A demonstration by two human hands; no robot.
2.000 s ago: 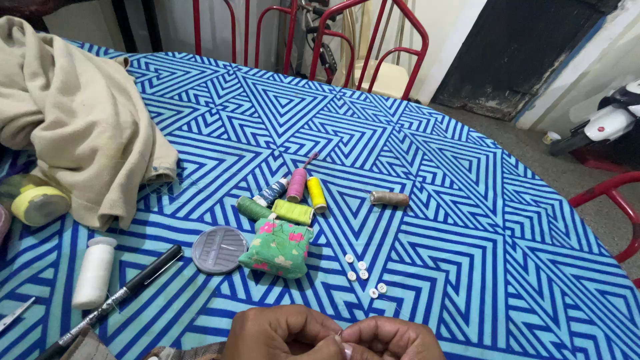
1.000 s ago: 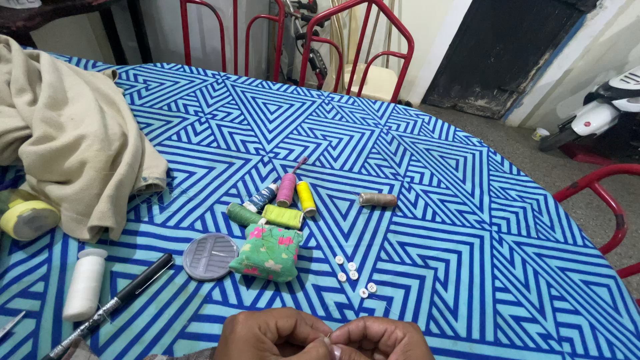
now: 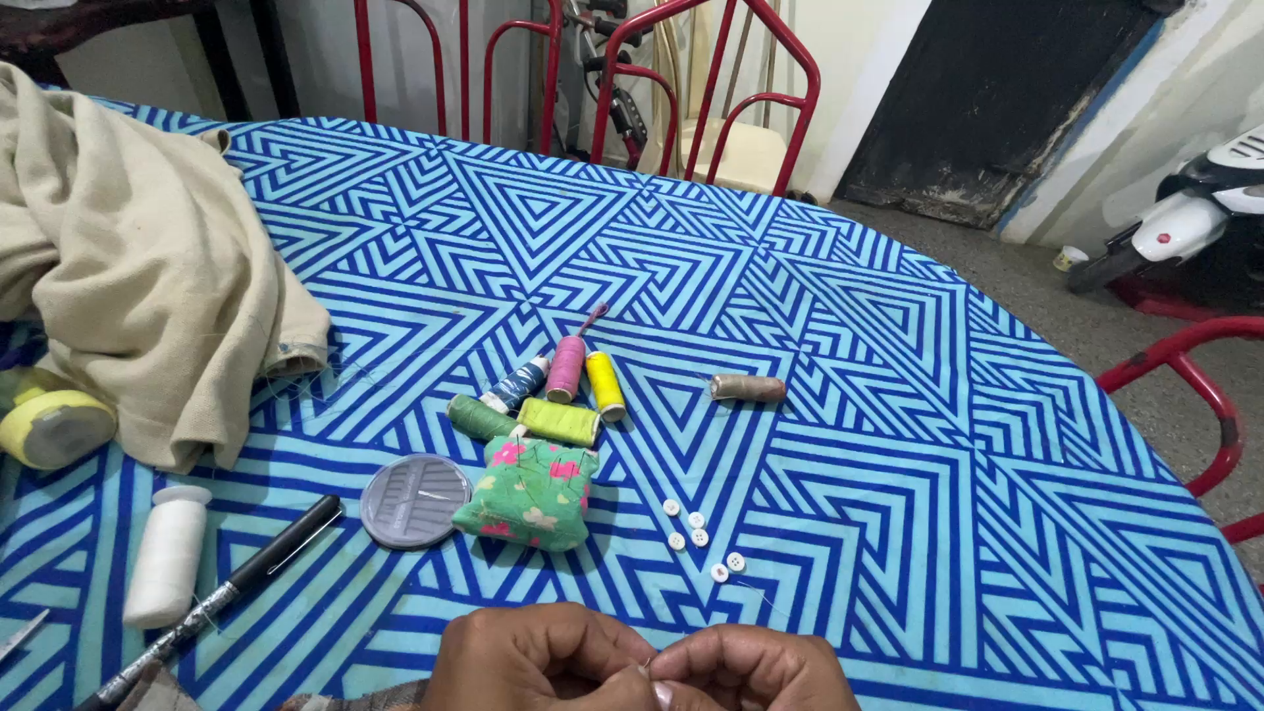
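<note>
At the bottom centre, my left hand (image 3: 543, 657) and my right hand (image 3: 755, 667) meet with fingertips pinched together. A tiny thin thing shows between them, too small to name. A fine thread trails over the tablecloth just above my right hand, near several white buttons (image 3: 699, 536). Beyond my left hand lies a green floral pincushion (image 3: 533, 494) stuck with pins, touching a round grey needle case (image 3: 417, 501). Thread spools, among them a pink spool (image 3: 565, 369) and a yellow spool (image 3: 605, 385), lie behind it. Part of a plaid cloth (image 3: 375, 697) shows beside my left hand.
Left on the patterned tablecloth (image 3: 869, 306) are a beige cloth (image 3: 148, 257), a yellow tape roll (image 3: 59, 429), a white thread spool (image 3: 168, 558), a black pen (image 3: 286, 543) and a scissor tip (image 3: 22, 634). A brown spool (image 3: 748, 388) lies right of centre. Red metal chairs (image 3: 810, 79) stand around the table.
Both hands stay close together at the bottom of the view, with only slight finger movement. The things on the table have not plainly moved.
</note>
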